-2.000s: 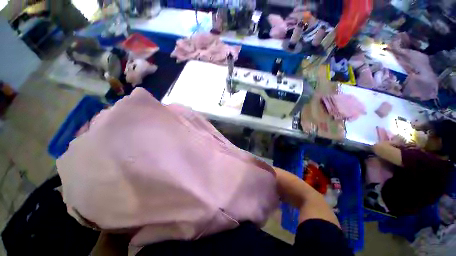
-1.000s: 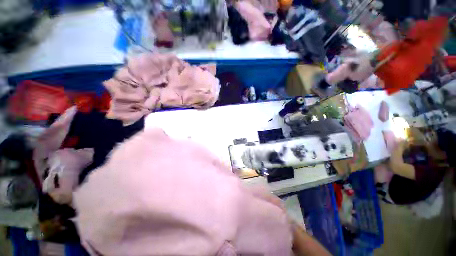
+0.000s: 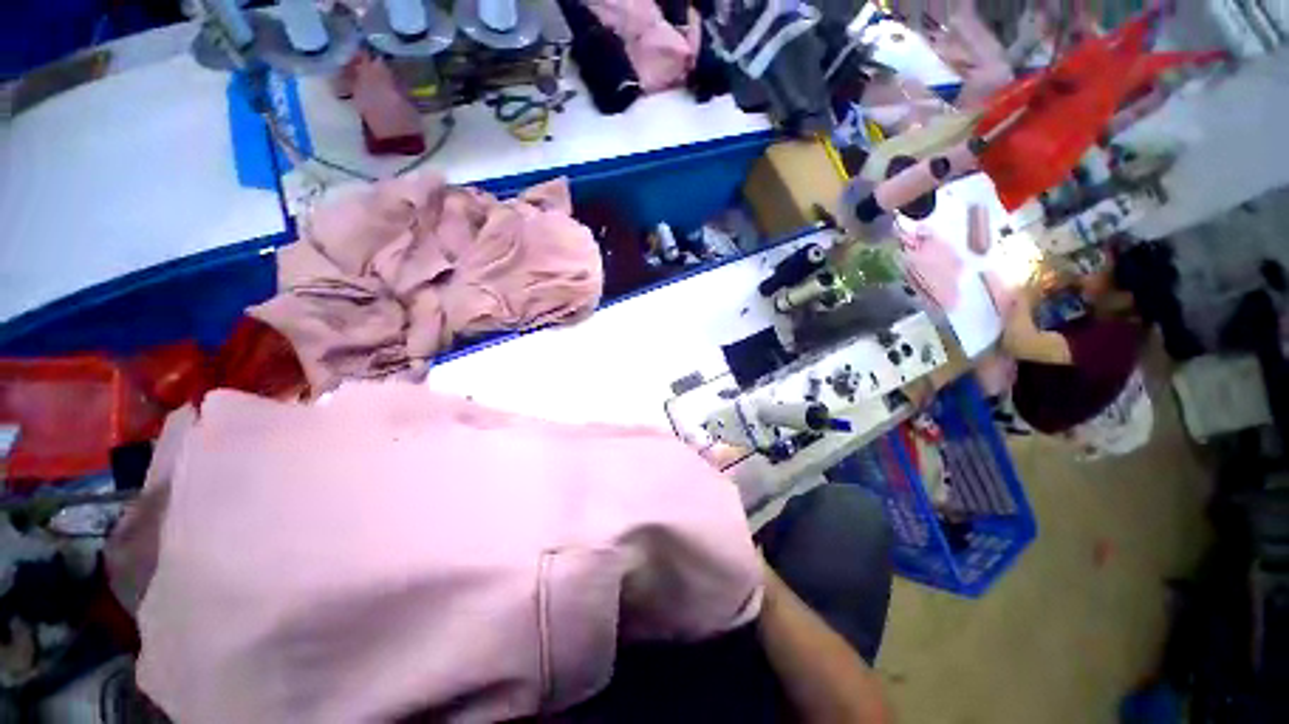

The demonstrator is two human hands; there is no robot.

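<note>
A large pink garment piece (image 3: 410, 523), with a stitched seam near its lower right, is spread wide and raised in front of me, covering the lower left. My right forearm (image 3: 813, 644) comes up from the bottom edge and reaches the cloth's right edge; the cloth hides the hand. My left hand is not visible. The white sewing machine (image 3: 834, 379) stands on the white table (image 3: 566, 371) beyond the cloth. Its needle area is partly visible, just past the cloth's right corner.
A crumpled pink pile (image 3: 452, 269) lies behind the table, beside a blue trough (image 3: 650, 205). A red basket (image 3: 64, 410) is at left. A blue basket (image 3: 975, 545) stands on the floor at right. A person (image 3: 1081, 368) sits at another machine at right. Thread cones stand at the top.
The view has swung left and turned. The cloth is now spread flatter, with its seam showing. The machine and neighbouring person appear at a new angle, and a dark rounded shape shows below the table.
</note>
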